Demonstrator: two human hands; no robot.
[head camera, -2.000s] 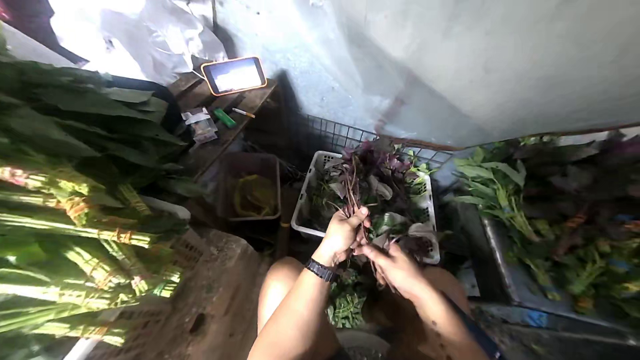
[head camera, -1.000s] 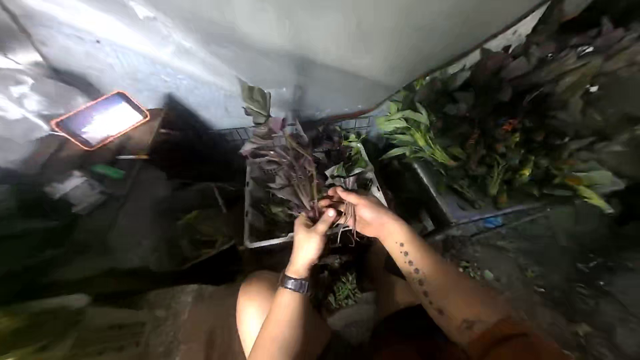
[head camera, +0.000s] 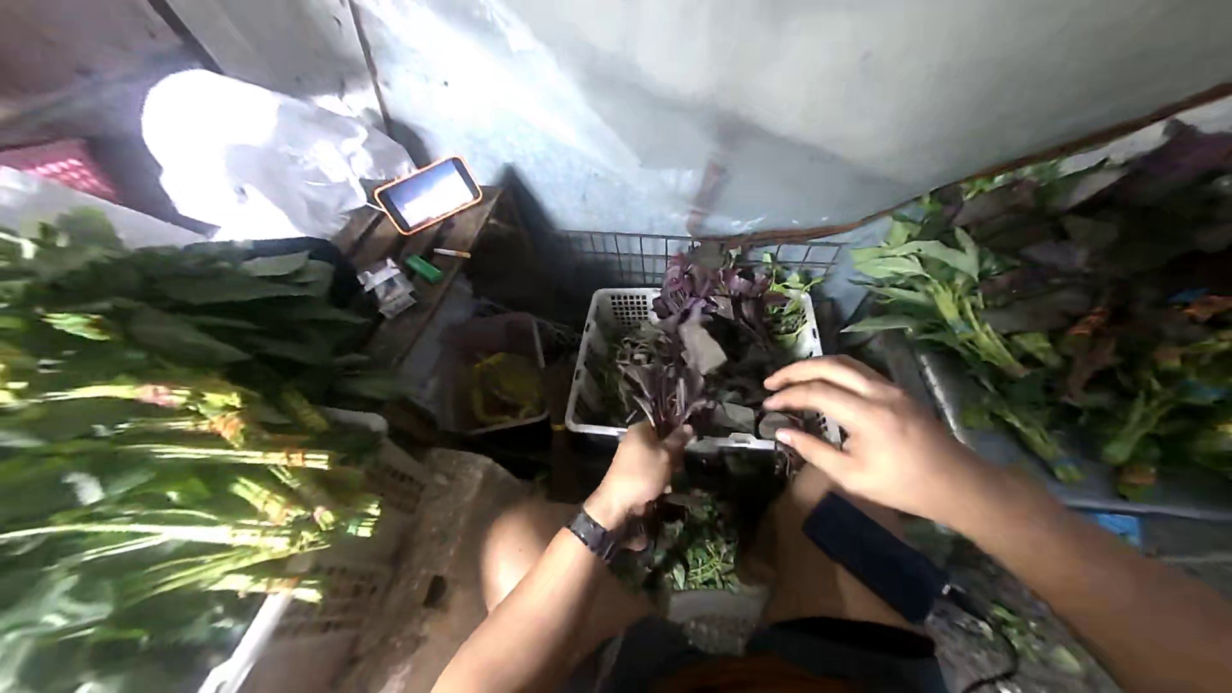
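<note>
My left hand (head camera: 647, 466), with a dark watch on the wrist, is closed around the stems of a bunch of purple leafy greens (head camera: 672, 385). The bunch's leaves point away from me, over the front of a white plastic basket (head camera: 580, 385). Purple and green leaves (head camera: 731, 298) fill much of that basket. At the basket's front right corner hovers my right hand (head camera: 837, 414), its fingers spread and holding nothing, close to the leaves. Below the basket, between my legs, lie loose green cuttings (head camera: 705, 558) above a pale container.
Banded green bunches (head camera: 192, 452) are piled at the left. A phone (head camera: 428, 195), a green lighter (head camera: 424, 269) and a cigarette (head camera: 451, 253) lie on a wooden stand. Yellow material sits in a bin (head camera: 510, 380). More leafy bunches (head camera: 1020, 318) lie at the right. A dark power bank (head camera: 876, 556) rests on my thigh.
Both hands were together at the stems in the earlier frames. Now my right hand is apart to the right with its fingers spread, while my left hand holds the bunch. The view has shifted.
</note>
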